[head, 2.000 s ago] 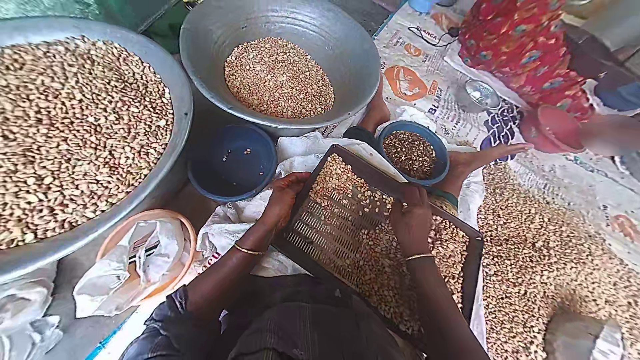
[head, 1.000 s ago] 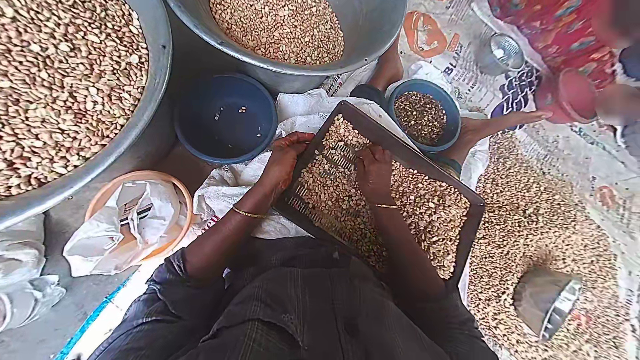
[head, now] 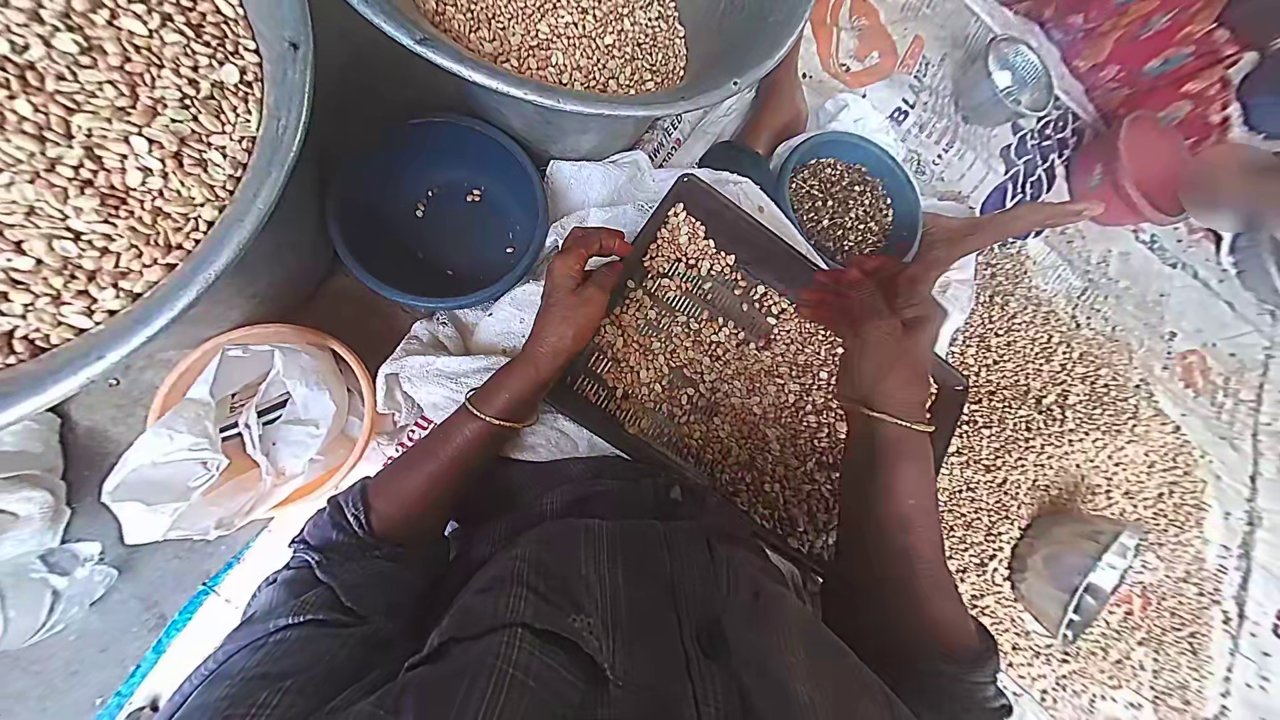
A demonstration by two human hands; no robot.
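Note:
A dark slotted plastic tray (head: 745, 217) lies tilted across my lap, covered with pale brown shelled nuts or beans (head: 730, 400). My left hand (head: 580, 290) grips its upper left edge between thumb and fingers. Over the tray's upper right edge is my right hand (head: 875, 310), blurred, close to a small blue bowl (head: 905, 165) of darker bits; whether it holds anything cannot be told. A larger dark blue basin (head: 435, 210) with several loose pieces stands left of the tray.
Large metal basins of the same pieces stand at the left (head: 295, 130) and top (head: 600, 110). An orange-rimmed tub (head: 360, 400) holds a white plastic bag. More pieces (head: 1090, 440) cover the sheet at right, with a metal bowl (head: 1065, 570) on them. Another person's hand (head: 1230, 185) is near a red pot (head: 1135, 175).
My right hand has moved right, from among the pieces in the tray to the tray's edge near the small blue bowl. My left hand stays on the tray's left side.

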